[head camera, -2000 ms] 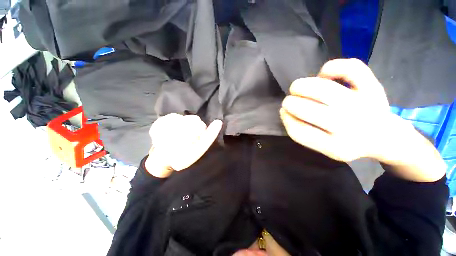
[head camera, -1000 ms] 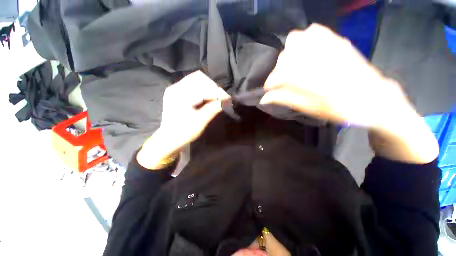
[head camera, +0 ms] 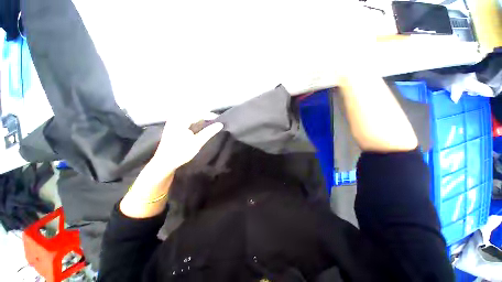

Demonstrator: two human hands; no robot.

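A charcoal garment (head camera: 258,121) lies crumpled over my lap and the table's front edge, with a long part (head camera: 71,66) running up over the table at the left. My left hand (head camera: 184,144) is on the garment at the table edge, thumb out to the right, with cloth between thumb and fingers. My right forearm reaches forward over the white table (head camera: 231,49). My right hand (head camera: 352,52) is washed out against the white surface, so its fingers and anything in them cannot be made out.
A phone (head camera: 422,18) lies at the table's far right. Blue crates (head camera: 459,160) stand at the right, with charcoal panels (head camera: 407,118) beside them. A red stool (head camera: 52,245) is at the lower left, near a dark cloth heap (head camera: 22,195). Pale cloth lies at the lower right.
The view has shifted, so the white table and phone now show. My hands have parted: the right has left the cloth and reached forward over the table, while the left stays at the garment.
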